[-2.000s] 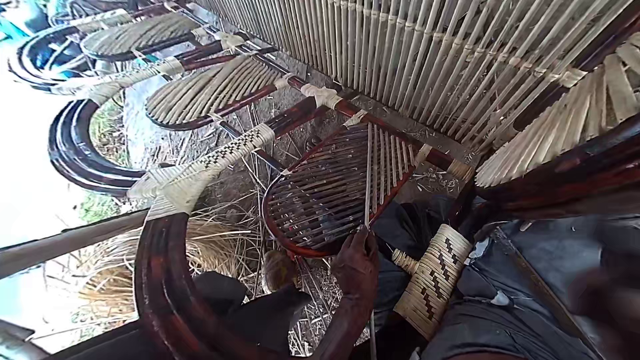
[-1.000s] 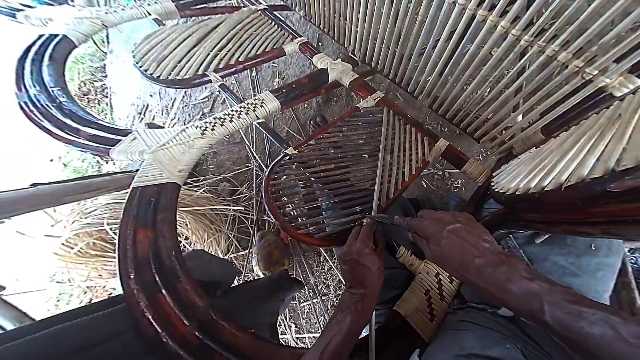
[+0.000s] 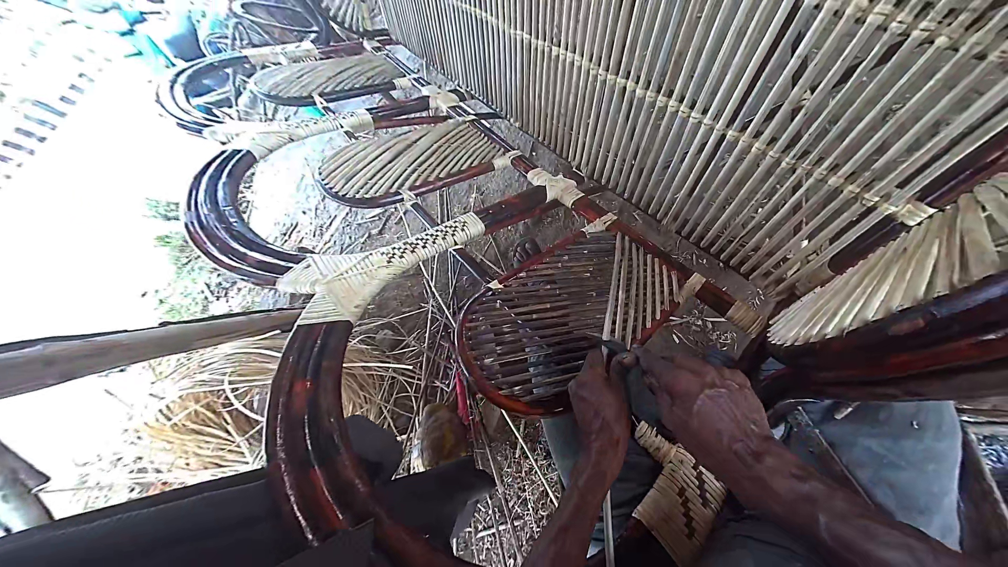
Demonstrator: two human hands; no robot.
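Note:
A rounded cane panel [image 3: 535, 323] in a dark red-brown frame lies before me, with thin dark slats across it and several pale strips [image 3: 642, 283] crossing them at its right part. My left hand [image 3: 600, 394] grips a pale cane strip [image 3: 608, 512] at the panel's lower edge; the strip's tail hangs below the hand. Close against it, my right hand [image 3: 701, 394] is closed on a small dark pointed tool, probably a knife, whose tip [image 3: 602, 340] touches the strip. The tool's handle is hidden in the fingers.
A curved dark armrest [image 3: 307, 425] with woven pale binding [image 3: 425, 244] stands at left. Similar panels [image 3: 417, 161] line up behind it. A large slatted cane backing [image 3: 669, 102] rises at upper right. Coiled cane strips [image 3: 205, 409] lie on the ground; a wooden pole [image 3: 142, 350] juts in at left.
Two seconds ago my right hand was a blur at the right edge, away from the panel; one second ago it was beside my left hand, with the tool at the strip. The view has shifted.

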